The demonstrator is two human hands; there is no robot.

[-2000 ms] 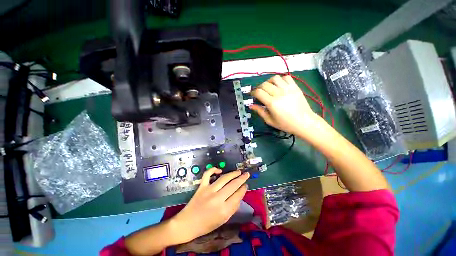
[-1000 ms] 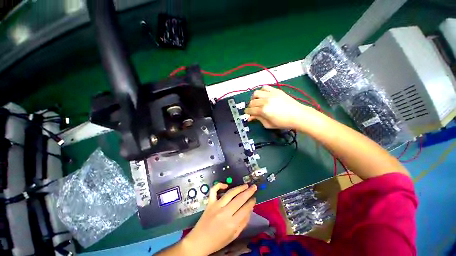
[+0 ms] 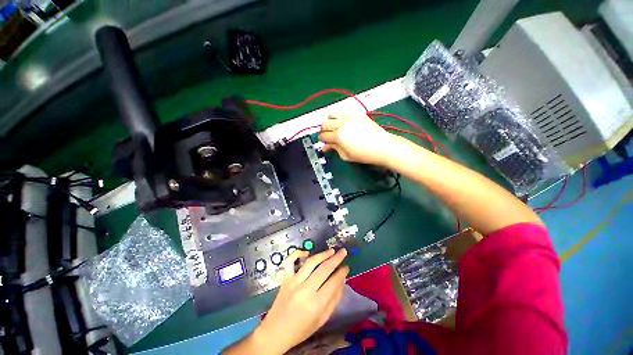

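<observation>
The black test fixture [image 3: 243,291] lies on the green bench, with a lit display [image 3: 230,271] and round buttons [image 3: 308,246] on its front panel. My left hand [image 3: 305,295] rests over the front panel, fingertips near the right corner by the blue button [image 3: 355,251]. My right hand [image 3: 352,139] is at the upper end of the socket row [image 3: 326,182], fingers bent at a small white connector; whether it grips it is hard to tell. Black leads [image 3: 368,192] run from the sockets to the right. The black press [image 3: 198,163] stands over the clear plate [image 3: 239,218].
A crinkled bubble bag [image 3: 137,281] lies left. Bagged units [image 3: 479,114] lie right, beside a beige vented box [image 3: 555,87]. Red leads [image 3: 409,123] cross the back. An open carton [image 3: 430,284] stands below the bench edge. Black units hang on the rack [image 3: 38,243] at far left.
The whole view has shifted and turned. My right hand has moved up the socket row to its upper end. My left hand stays at the fixture's front right corner.
</observation>
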